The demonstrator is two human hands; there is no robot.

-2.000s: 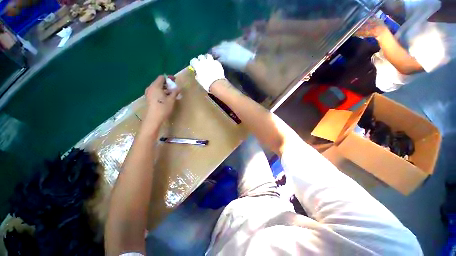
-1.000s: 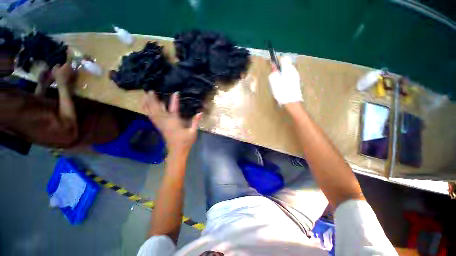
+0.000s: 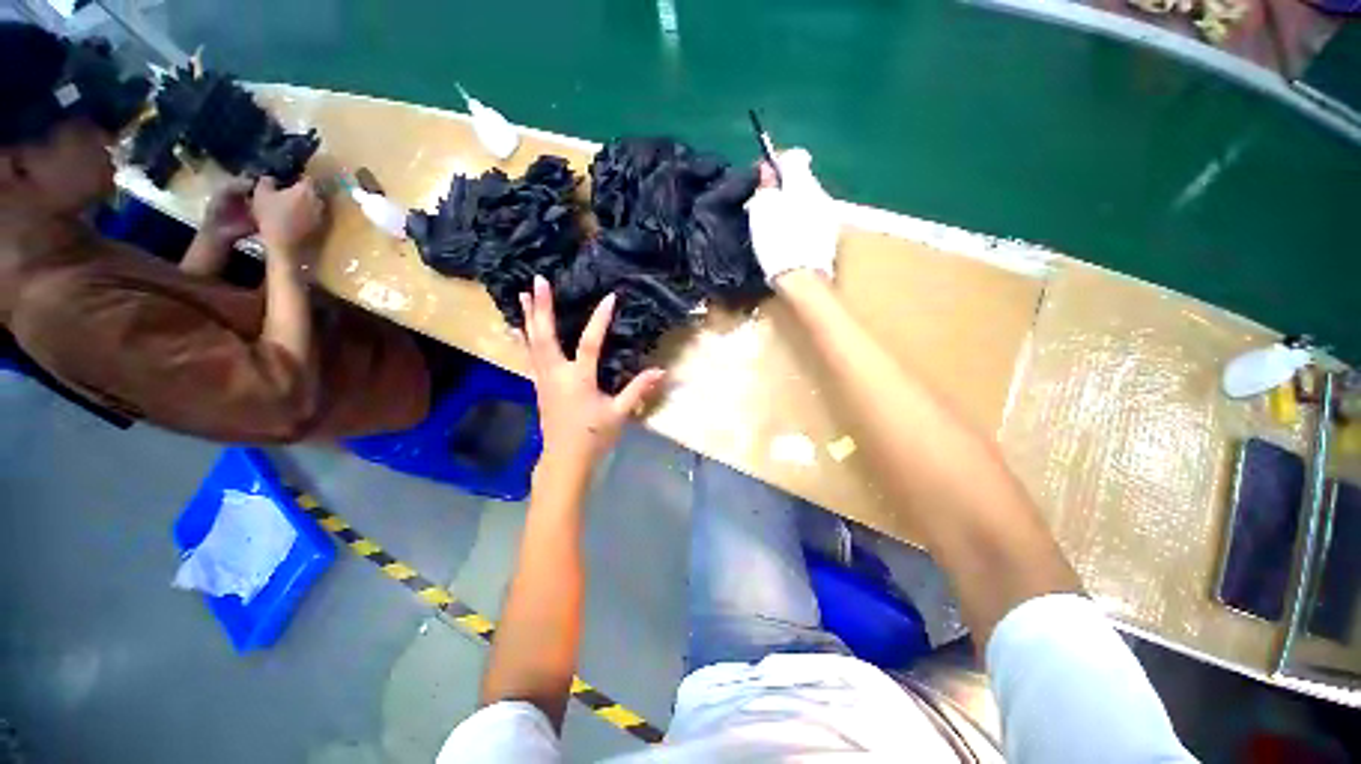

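Observation:
A heap of black spiky hair pieces [image 3: 620, 239] lies on the tan bench in front of me. My left hand [image 3: 575, 381] is bare, with its fingers spread against the near edge of the heap. My right hand [image 3: 794, 224], in a white glove, is at the heap's right edge and holds a slim dark marker pen [image 3: 763, 138] pointing up and away. The glove hides the pen's lower part.
White glue bottles [image 3: 490, 130] [image 3: 381, 212] lie left of the heap; another [image 3: 1266, 370] is at the far right near a phone [image 3: 1261, 525] and metal panel [image 3: 1306, 523]. A person [image 3: 164, 321] works at left with black pieces. Blue tub [image 3: 261, 560] on the floor; green conveyor beyond the bench.
The view has swung left to the black heap. The pen, first lying on the bench, is now in my right hand. My left hand has let go of the white bottle. The right hand has neared the heap.

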